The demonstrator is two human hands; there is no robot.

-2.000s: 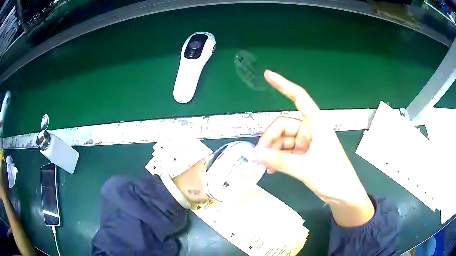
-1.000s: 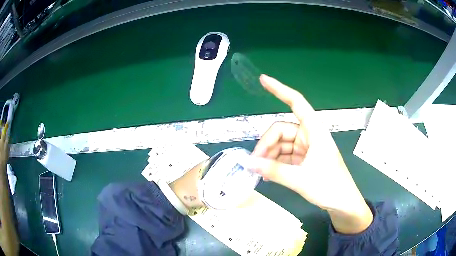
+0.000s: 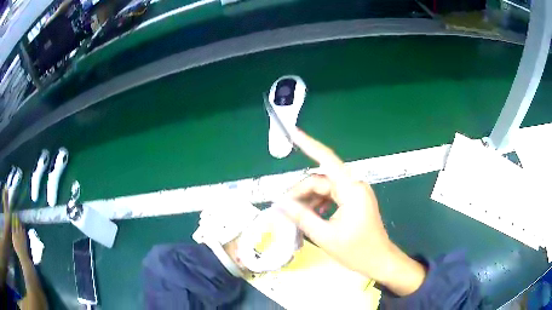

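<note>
A white handset head is seen end-on as a round disc, with a yellow patch on its face. My left hand is behind and under it, with only the wrist area showing and the fingers hidden. My right hand is over the disc's upper right edge, thumb close to it, contact unclear. Its index finger is extended, and a thin clear film clings at the fingertip, seen nearly edge-on. Label sheets with yellow areas lie under the hands.
A white handset lies on the green belt behind the film; more are at far left. A white bottle, a smartphone and another person's hands are at left. Spare sheets lie at right beside a pale post.
The view has tilted up, showing more beyond the belt. The belt handset has shifted right, behind the film. The film has turned edge-on. More handsets show at left, and yellow now shows on the disc.
</note>
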